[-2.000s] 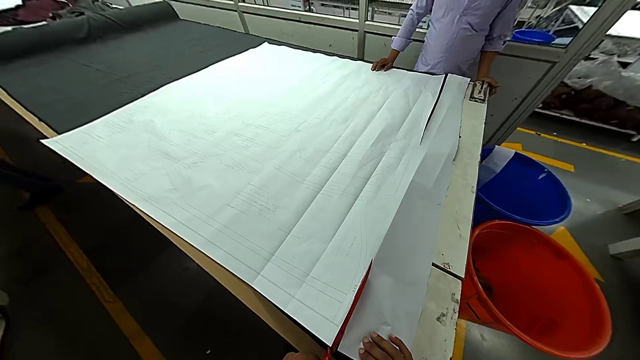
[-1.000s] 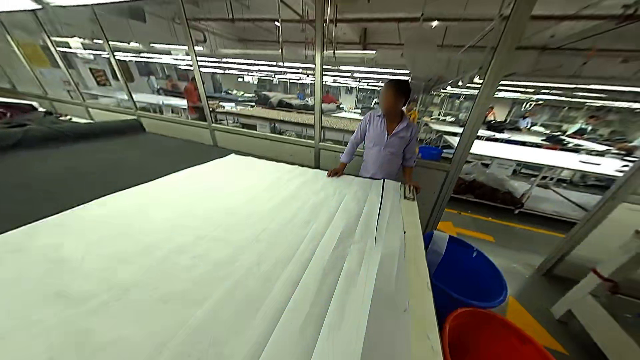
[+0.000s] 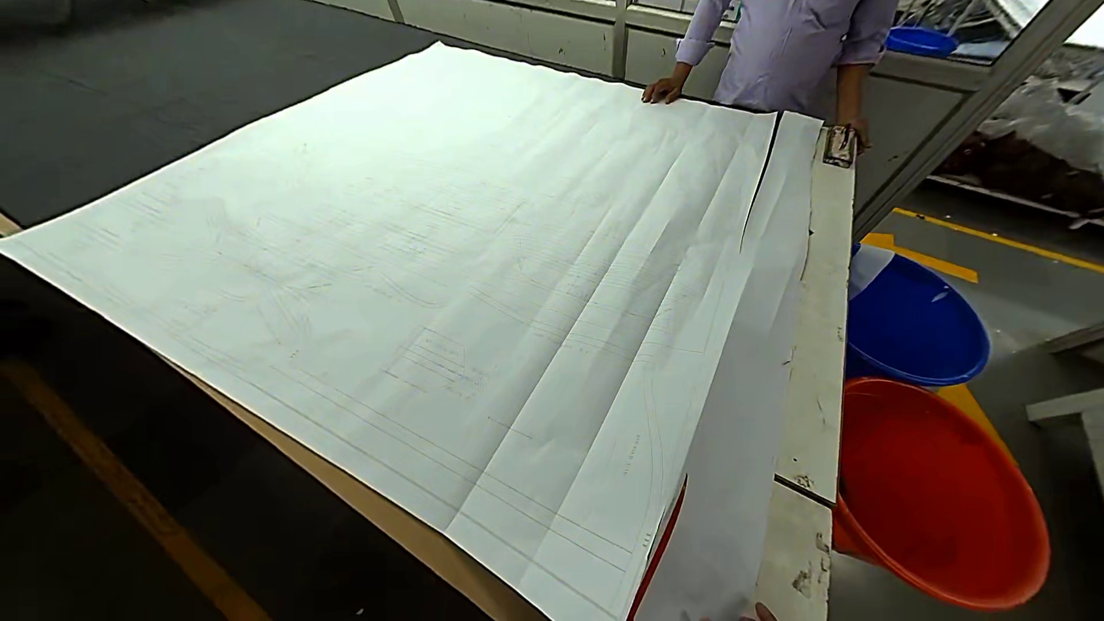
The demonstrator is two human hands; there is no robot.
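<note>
A large white paper sheet printed with pattern lines (image 3: 414,285) lies over the table. Under its right side is another pale sheet (image 3: 733,457), and a narrow red strip (image 3: 662,548) shows between the two near the bottom. Only fingertips of my right hand (image 3: 763,612) show at the bottom edge, by the lower sheet's right side; the rest of that hand is cut off. My left hand cannot be seen. At the far edge, a person in a light purple shirt rests one hand (image 3: 664,89) on the paper; the other (image 3: 856,134) is by a small block-like object (image 3: 839,146).
Dark fabric (image 3: 172,78) covers the table's far left. The worn white table border (image 3: 819,345) runs along the right. Beside it on the floor stand a blue tub (image 3: 918,319) and a red tub (image 3: 944,496). A metal-framed partition (image 3: 552,39) is behind the table.
The view tilted up to the room, then back down to the table. Two seconds ago my right hand showed more fully on the paper; now only fingertips show. The other person remains at the far edge.
</note>
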